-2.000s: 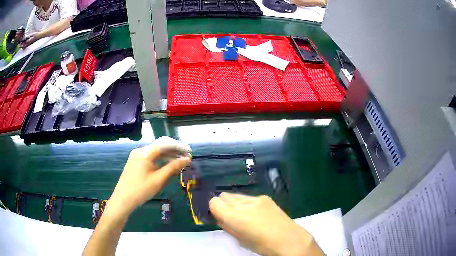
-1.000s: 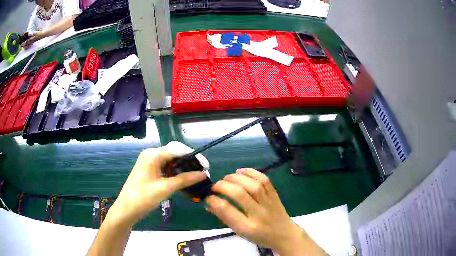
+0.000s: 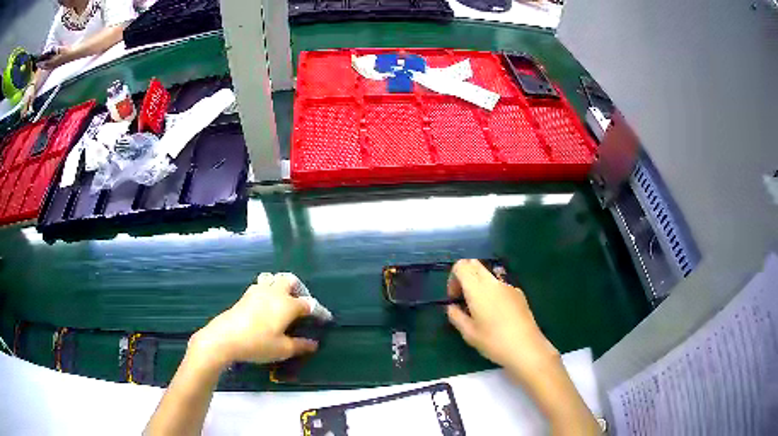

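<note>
My right hand (image 3: 492,308) holds a black phone middle frame (image 3: 415,284) by its right part, over the green belt; an orange strip shows at its left end. My left hand (image 3: 260,325), with white finger cots, has thumb and fingers around the left end of another middle frame (image 3: 399,349) low on the belt. My fingers hide part of that end; a silver-white patch shows at its right. A third middle frame (image 3: 447,409) lies on the white mat (image 3: 525,383), cut off by the bottom edge.
More frames (image 3: 143,358) lie in a row on the green conveyor belt (image 3: 171,281) at left. Beyond are a red tray (image 3: 392,177) with white strips, a black tray (image 3: 213,174) with a plastic bag and bottle, and a grey post (image 3: 250,94). A person's arm (image 3: 94,47) shows far left.
The frames lifted between my hands are now apart, low over or on the belt. My right hand has moved right and my left slightly down. The row at left has shifted left.
</note>
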